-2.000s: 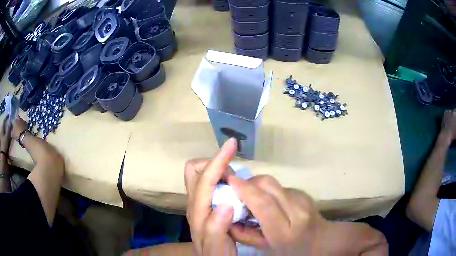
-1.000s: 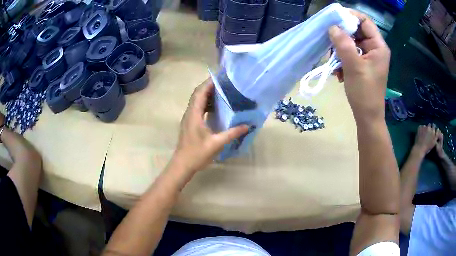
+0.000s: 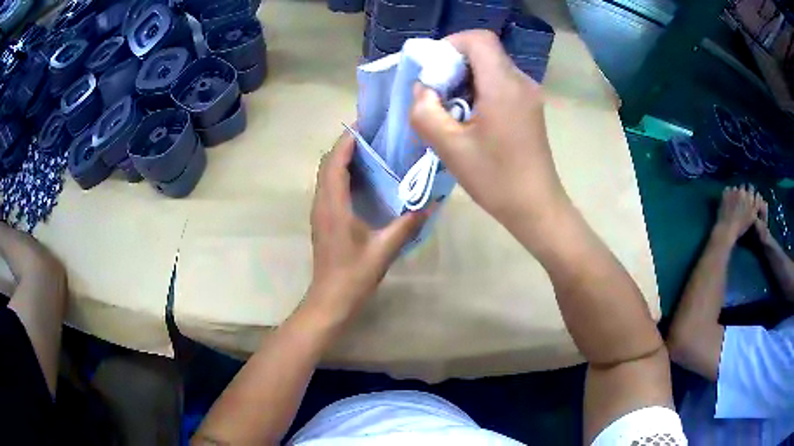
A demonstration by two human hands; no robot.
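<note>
My left hand (image 3: pixel 348 218) holds the pale retail box (image 3: pixel 376 185) around its side, tilted above the table. My right hand (image 3: pixel 487 113) grips the bunched top of a pale, limp bag (image 3: pixel 402 109) at the box mouth. The bag's lower part is inside the box, where its end is hidden. A white coiled cable (image 3: pixel 419 180) hangs below my right hand, in front of the box mouth.
Dark plastic housings (image 3: pixel 165 144) lie heaped at left beside small fittings (image 3: pixel 33 185). Stacked housings (image 3: pixel 405 22) stand at the back. The tan-covered table (image 3: pixel 487 296) has a slit near its front left. Other people's arms (image 3: pixel 709 261) show at both sides.
My right hand has moved left and down from the upper right, bringing the bag and cable close to the box mouth. The bag was stretched out before and now reaches lower into the box.
</note>
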